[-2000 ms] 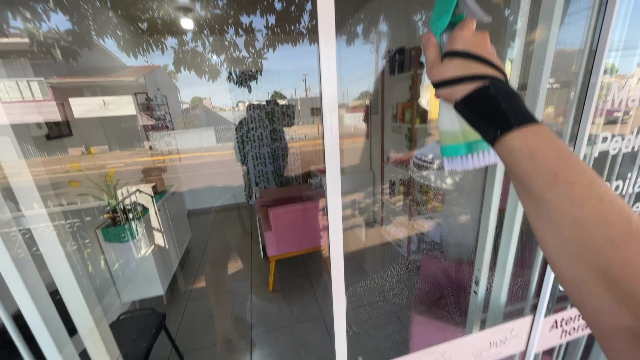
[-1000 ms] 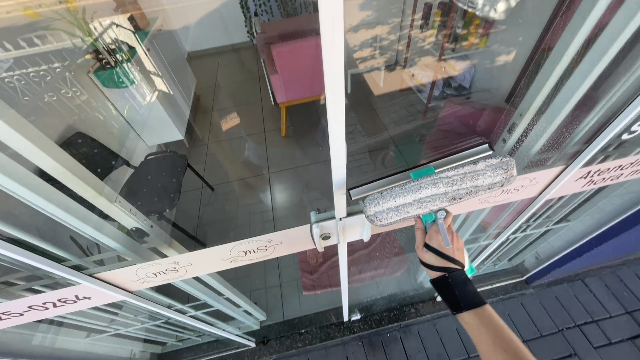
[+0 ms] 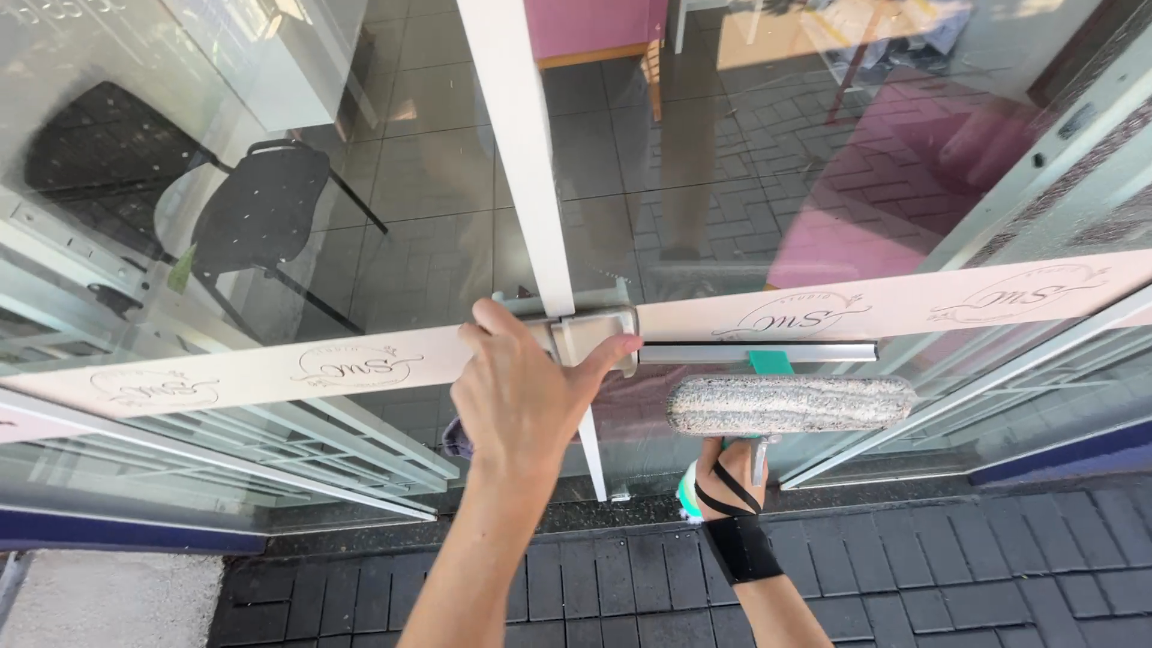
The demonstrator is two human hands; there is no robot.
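Note:
My left hand (image 3: 517, 387) rests on the metal lock (image 3: 594, 340) of the glass door, fingers spread over it and the thumb on its right side; whether it grips is not clear. My right hand (image 3: 733, 477), in a black wrist brace with straps, holds a window squeegee with a grey microfiber washer pad (image 3: 792, 404). The squeegee blade (image 3: 765, 352) lies level just under the pale printed strip (image 3: 810, 315), close to the lock. A green and white spray bottle (image 3: 691, 493) shows partly behind my right hand. A dark cloth (image 3: 457, 438) is partly hidden behind my left wrist.
The white door frame edge (image 3: 522, 135) runs down between the glass panes. Behind the glass are a black chair (image 3: 261, 207) and a pink chair (image 3: 594, 27). Sliding-panel frames stand on both sides. Dark paving (image 3: 630, 576) lies below a stone sill (image 3: 360, 538).
My left hand has come into view and onto the lock. The squeegee has gone from tilted above the printed strip to level below it. The view has tipped downward.

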